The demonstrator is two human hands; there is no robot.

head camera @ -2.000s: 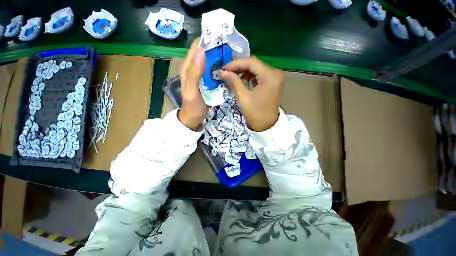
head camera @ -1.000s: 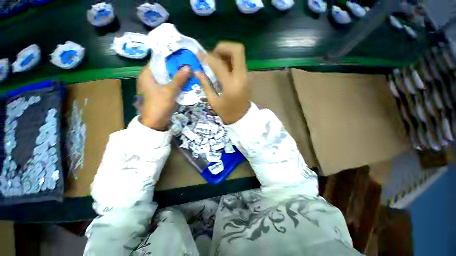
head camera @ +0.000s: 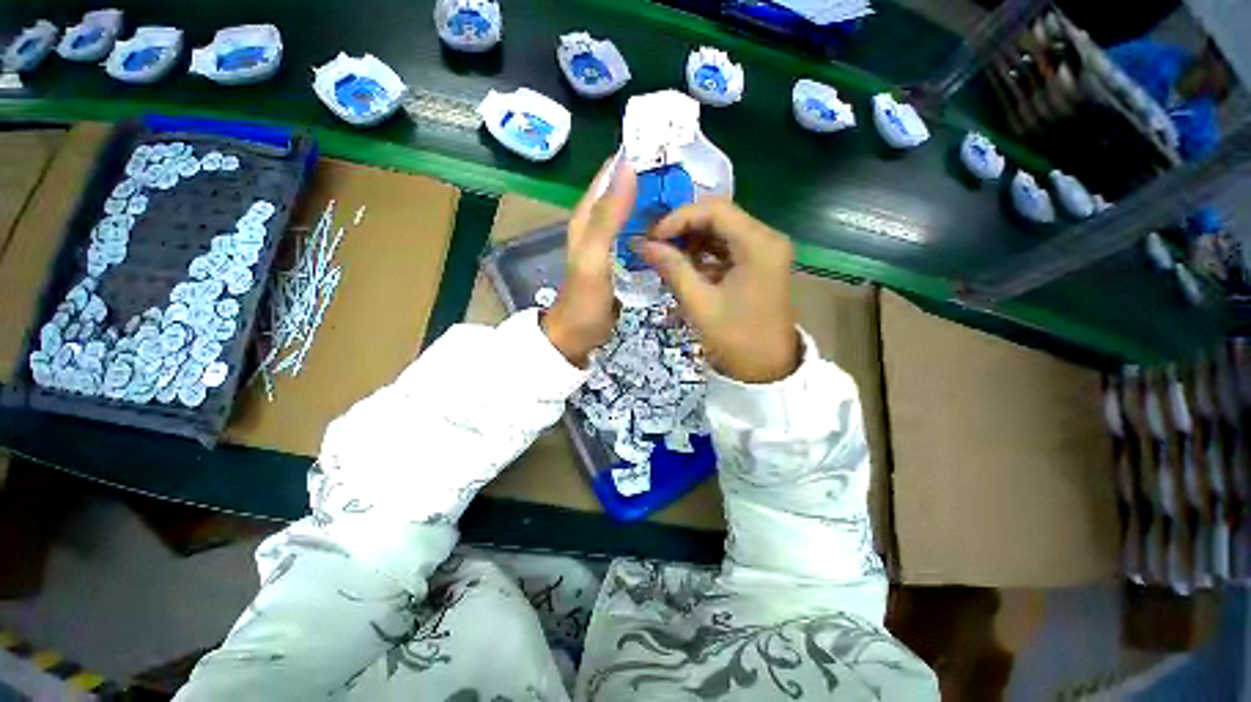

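Observation:
A white housing (head camera: 661, 121) with a blue insert (head camera: 664, 192) is held above the centre tray, at the belt's near edge. My left hand (head camera: 590, 268) holds the housing along its left side. My right hand (head camera: 737, 285) has thumb and fingertips pinched together at the lower part of the blue insert. Whether a small part is between these fingertips cannot be told. Small white parts (head camera: 638, 391) lie heaped in the centre tray (head camera: 645, 502) below the hands.
The left tray (head camera: 158, 254) holds round discs. Thin white rods (head camera: 305, 305) lie on cardboard beside it. White housings with blue inserts stand along the green belt (head camera: 768, 178). Cardboard (head camera: 988, 453) lies at the right, stacked moulded trays (head camera: 1180, 473) beyond. Further bins are across the belt.
The view has shifted. My left thumb has left the blue insert and that hand is now at the housing's side. My right fingers have moved onto the insert's lower part.

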